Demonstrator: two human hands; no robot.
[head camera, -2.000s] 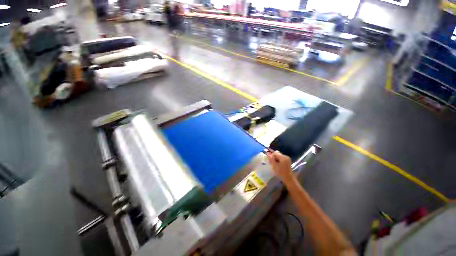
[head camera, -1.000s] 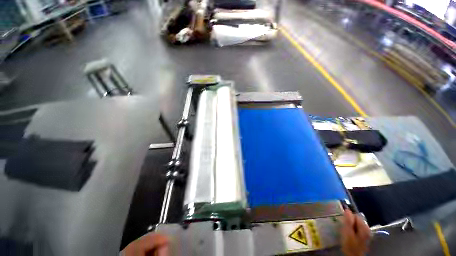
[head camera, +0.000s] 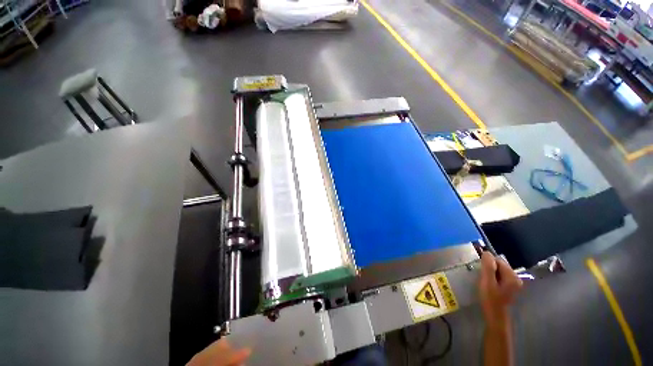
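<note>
The roller machine's blue feed belt (head camera: 397, 189) is bare. Two pale rollers (head camera: 301, 179) lie along its left side. My right hand (head camera: 499, 277) is at the belt's near right corner with its fingers curled; whether it grips a part there cannot be told. My left hand (head camera: 220, 353) is cut off by the bottom edge and rests on the pale end housing (head camera: 283, 334), with nothing visible in it. A thick stack of dark strips (head camera: 555, 227) lies on the pale side table, right of the belt.
A tied black bundle (head camera: 483, 159) and blue cord (head camera: 555, 180) lie on the side table. Dark finished strips (head camera: 43, 246) lie on the grey table (head camera: 136, 186) at left. Shiny shafts with collars (head camera: 236, 214) run between table and rollers. A stool (head camera: 93, 96) stands beyond.
The view has swung left from the side table to the machine. My left hand has come into view at the housing. My right hand is still at the belt corner.
</note>
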